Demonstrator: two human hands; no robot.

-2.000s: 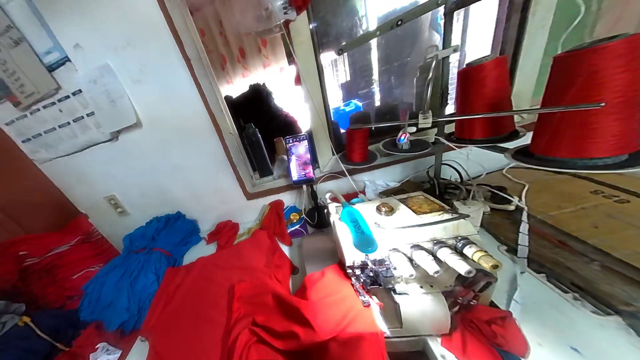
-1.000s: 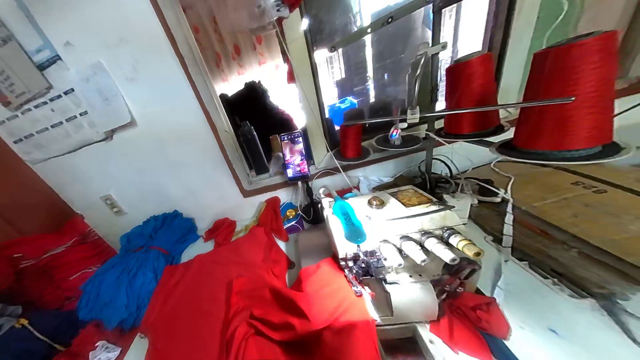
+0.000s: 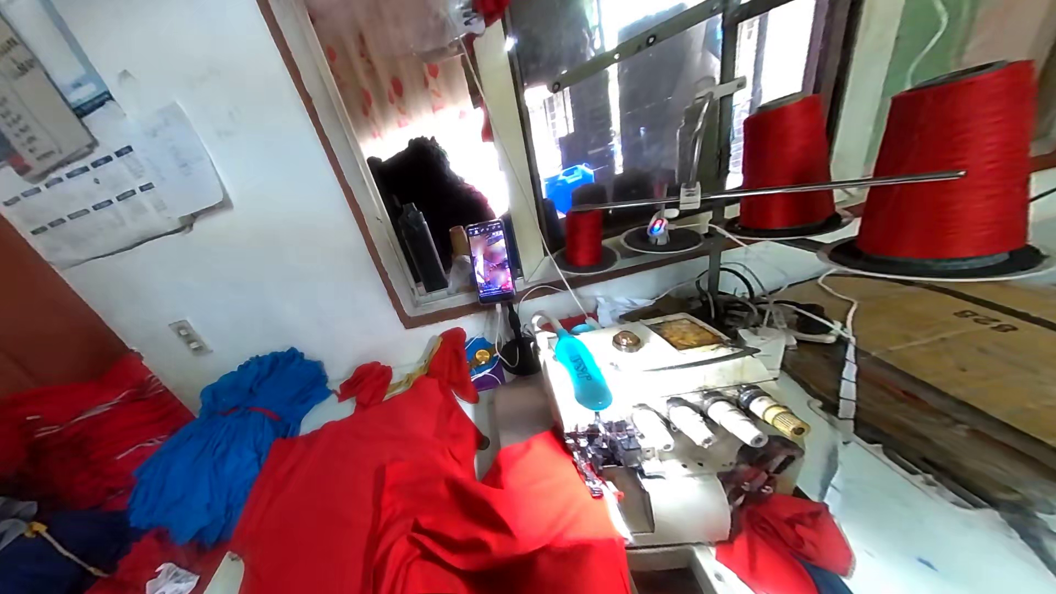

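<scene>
Neither my left hand nor my right hand shows in the head view. Red fabric [image 3: 396,478] lies spread over the table, its right part reaching the needle and presser foot area [image 3: 606,454] of a white overlock sewing machine [image 3: 676,495]. A turquoise lamp or handle-like piece [image 3: 584,371] rests on the machine's top, beside several tension knobs [image 3: 733,418]. Large cones of red thread [image 3: 953,165] stand behind, with a smaller red thread spool [image 3: 585,235] near the window and a metal rod [image 3: 784,190] in front of them.
A bundle of blue fabric [image 3: 231,445] and piled red fabric [image 3: 82,421] lie at the left. A lit phone [image 3: 491,260] stands by the window frame. Crumpled red cloth [image 3: 788,540] sits right of the machine. A wooden board [image 3: 940,346] and cables [image 3: 742,297] are behind it.
</scene>
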